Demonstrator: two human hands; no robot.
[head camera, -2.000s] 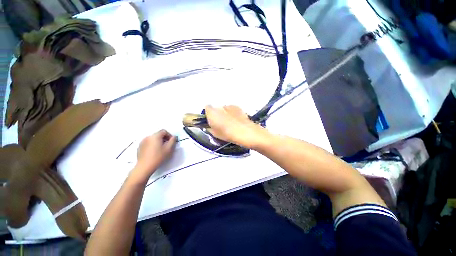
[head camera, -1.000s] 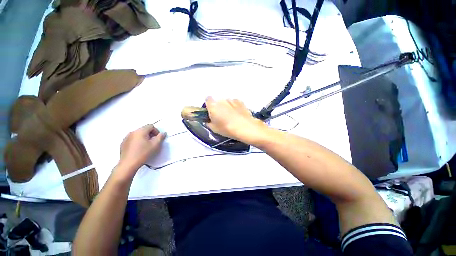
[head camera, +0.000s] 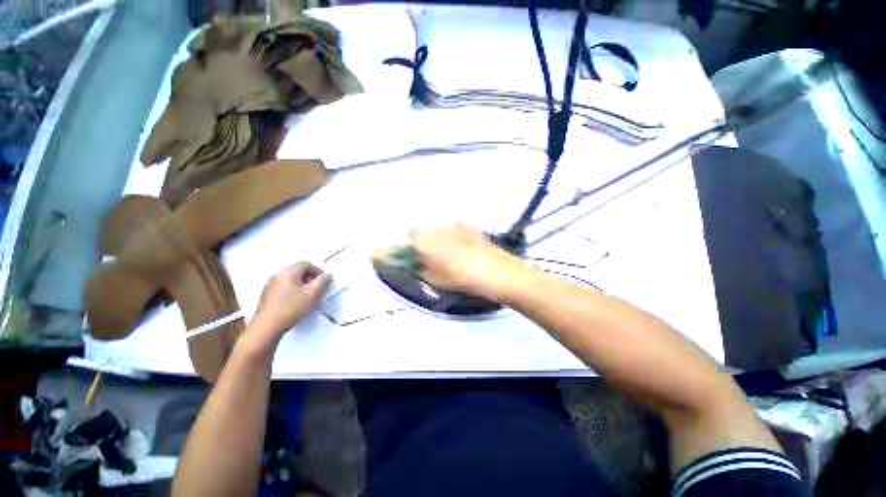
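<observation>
My right hand (head camera: 461, 260) is closed around the handle of a dark steam iron (head camera: 432, 296), which lies flat on a white piece (head camera: 364, 296) on the white table. Only thin dark edge lines of the piece show, on both sides of the iron. My left hand (head camera: 294, 296) rests at the left end of the piece with fingers and thumb together at its edge; whether it pinches the piece cannot be told. The iron's pointed end is hidden or blurred. A black hose (head camera: 556, 146) runs up from the iron's back.
Crossed brown stacks (head camera: 253, 201) with a white band lie at left, a crumpled brown pile (head camera: 233, 107) behind. A tied bundle of strips (head camera: 525, 100) and black loop (head camera: 614, 66) lie at the back. A dark mat (head camera: 758, 257) is at right. A spring cable crosses the right side.
The camera view has shifted, moving the table to the right in the picture. The iron has moved along the piece toward the right, away from the left stacks' side only slightly; more edge lines show behind it.
</observation>
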